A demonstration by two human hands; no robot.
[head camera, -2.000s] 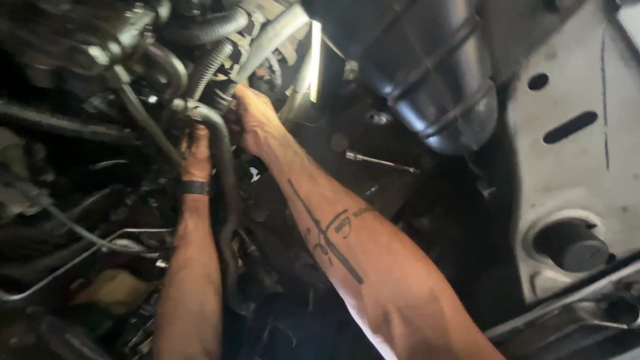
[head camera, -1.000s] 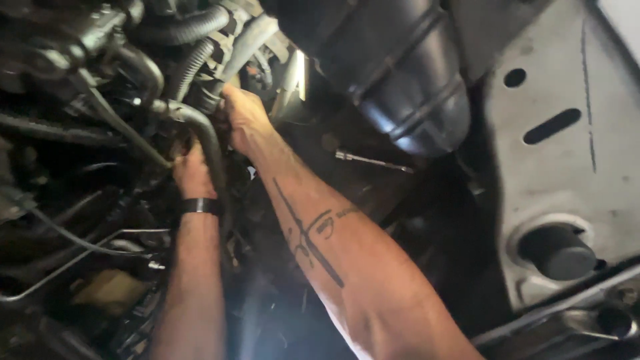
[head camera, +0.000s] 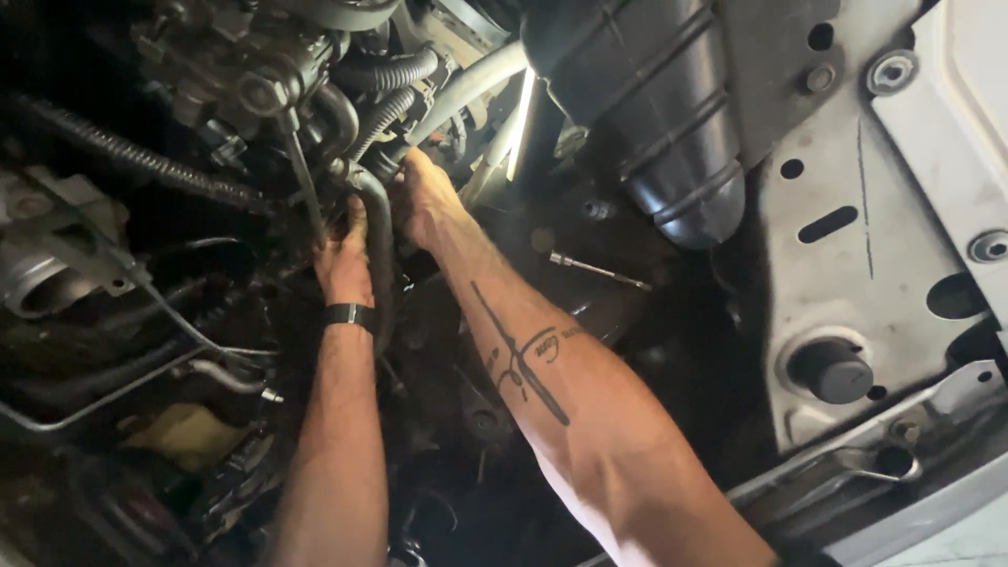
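My left hand, with a dark band at the wrist, reaches down into the engine bay beside a bent rubber hose; its fingertips go out of sight among dark parts. My right hand is on the other side of that hose, just below the lower end of a pale hose. Its fingers are mostly hidden, so what it grips cannot be told. Close above both hands runs a corrugated conduit. A socket extension lies to the right of my right forearm.
A black ribbed plastic housing hangs at the upper right. Beyond it is a grey metal body panel with holes and a round black rubber plug. A bright light strip shines behind the hoses. Thin metal lines cross the lower left.
Both hands stay among the hoses, on either side of the bent hose. The left hand's visible fingers have shifted slightly beside it. The view has moved a little.
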